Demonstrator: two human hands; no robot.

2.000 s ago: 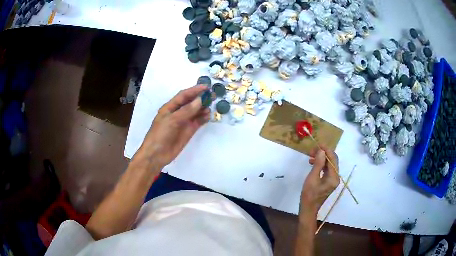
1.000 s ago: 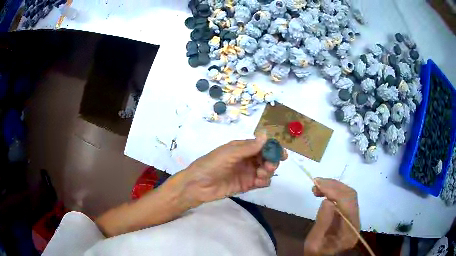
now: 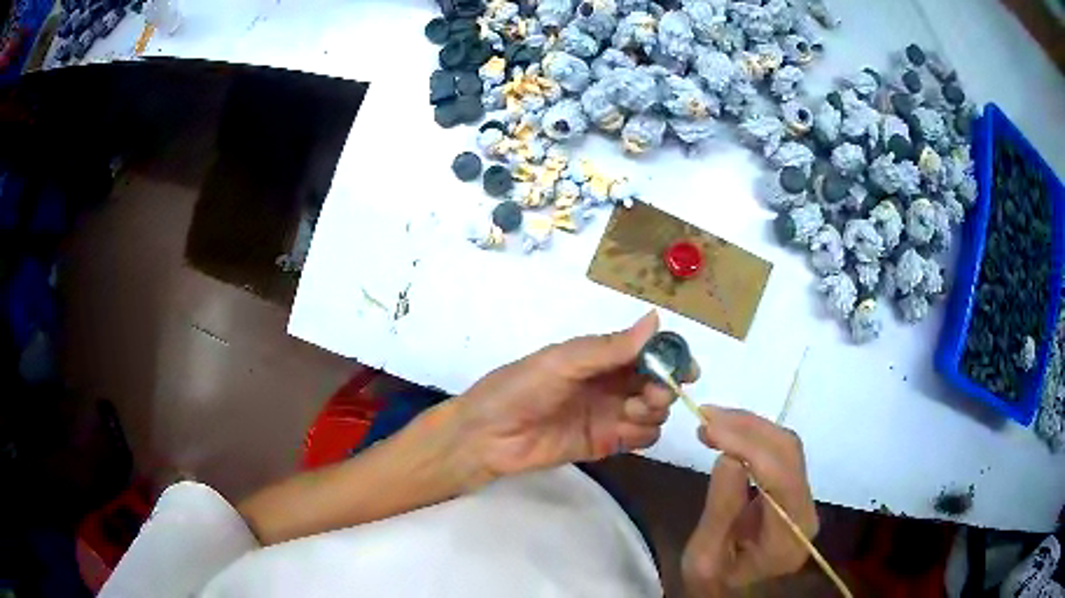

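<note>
My left hand holds a dark round piece between thumb and fingers, its hollow face turned up. My right hand holds a thin straw-coloured stick, and its pale wet tip touches the face of the dark piece. The red pot sits on the brown board just beyond my hands. Part of the piece's rim is hidden by my fingers.
Pale ornament bodies are heaped at the back, with dark round pieces at their left. Joined pieces lie beside the blue tray at the right. A spare stick lies right of the board.
My left hand has brought the dark piece from the small parts to in front of the board. My right hand has moved the stick from the red pot onto the piece.
</note>
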